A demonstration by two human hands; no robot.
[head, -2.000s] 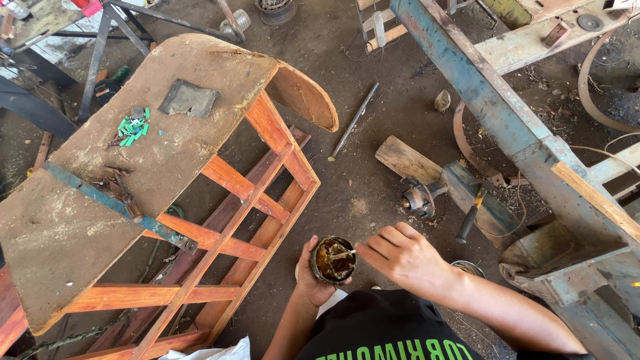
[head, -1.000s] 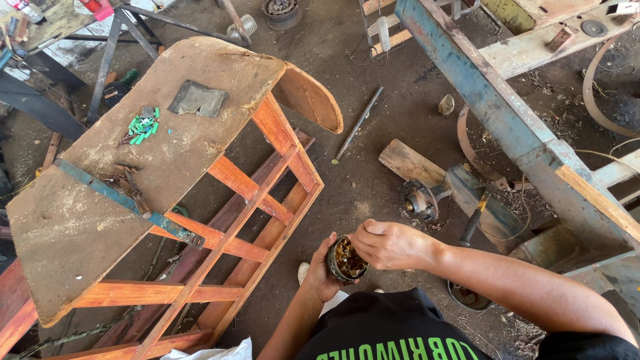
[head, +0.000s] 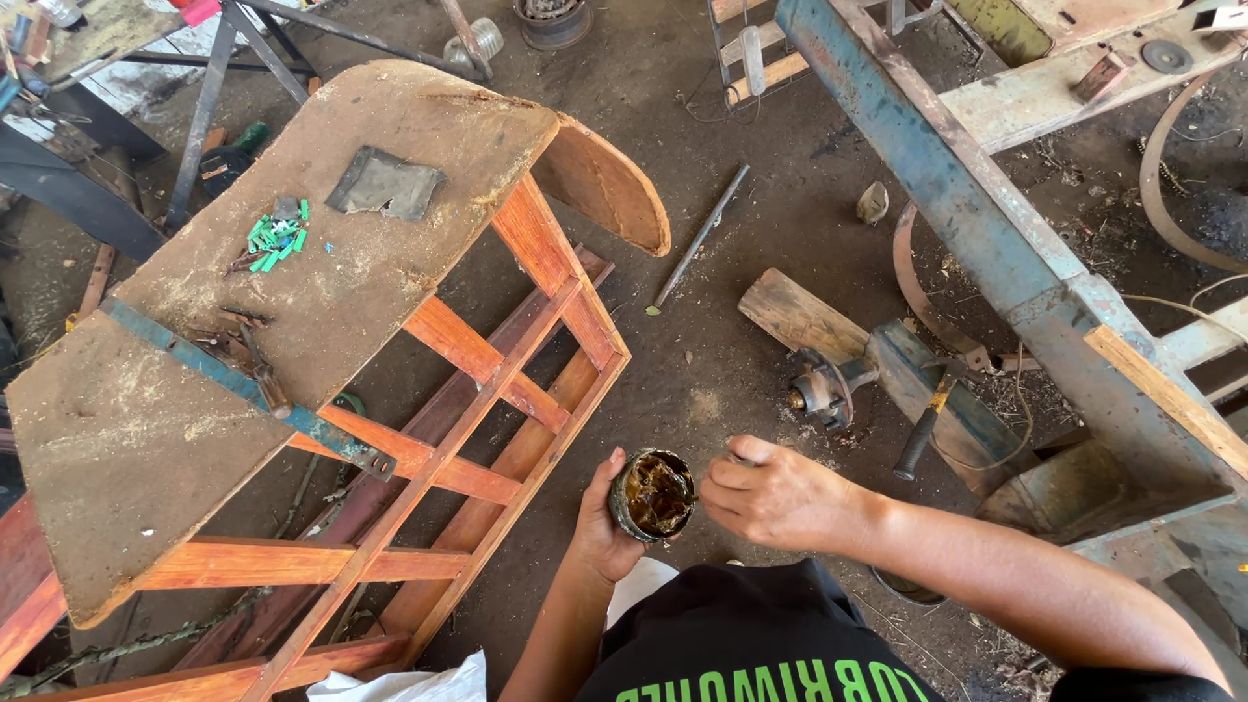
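Note:
My left hand (head: 602,526) grips a small round can (head: 653,495) from its left side, with its open top facing up. Glossy amber-brown grease fills much of the can. Just right of the rim is my right hand (head: 756,495), its fingers curled together; whatever it may hold is hidden by the fingers. To the left stands a wooden frame (head: 458,473) with orange-red slats and a brown board top (head: 195,390). On that board lie a blue metal bar (head: 234,380), small green pieces (head: 278,237) and a dark cloth scrap (head: 385,183).
A blue steel beam (head: 936,166) runs down the right side. A hub-like metal part (head: 824,390) and a wooden block (head: 804,312) lie ahead on the dirt floor, near a black-handled hammer (head: 921,429). A metal rod (head: 700,239) lies farther forward. White cloth (head: 414,682) shows at the lower edge.
My right hand was over the can's opening one second ago and is now at its right side. My left hand still holds the can.

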